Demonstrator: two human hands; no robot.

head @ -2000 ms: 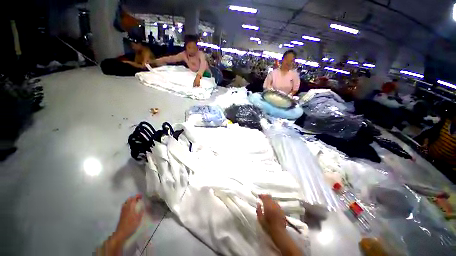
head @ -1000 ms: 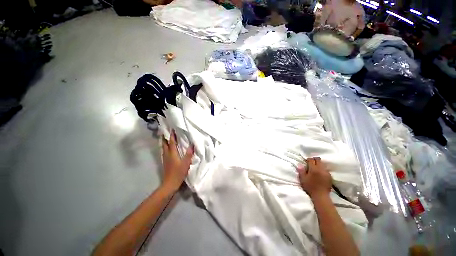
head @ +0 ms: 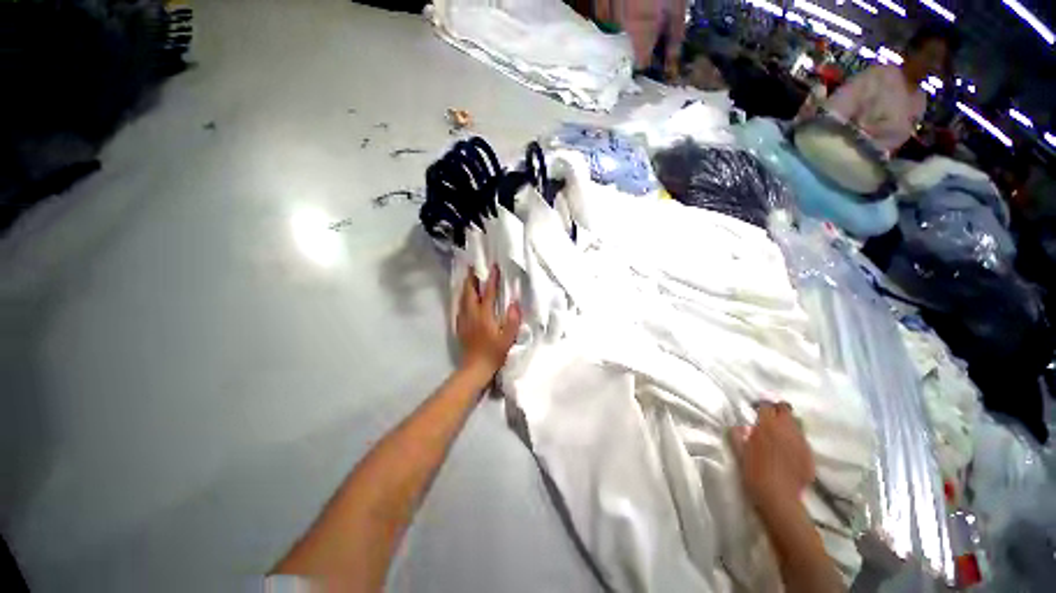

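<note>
A stack of white shirts lies on the table in front of me. Black hanger hooks are bunched at its upper left end. My left hand rests against the stack's left edge just below the hooks, fingers apart on the cloth. My right hand is on the lower right part of the stack, its fingers curled into the white cloth. The fingertips of my right hand are partly hidden and blurred.
Clear plastic bags lie along the right of the shirts. Behind are a dark plastic-wrapped bundle and another white cloth pile. A bottle with a red label is at lower right. A person is at upper right.
My left hand has gone from over the bare table onto the stack's left edge, near the hooks. My right hand stays on the cloth. The view has tilted down and turned.
</note>
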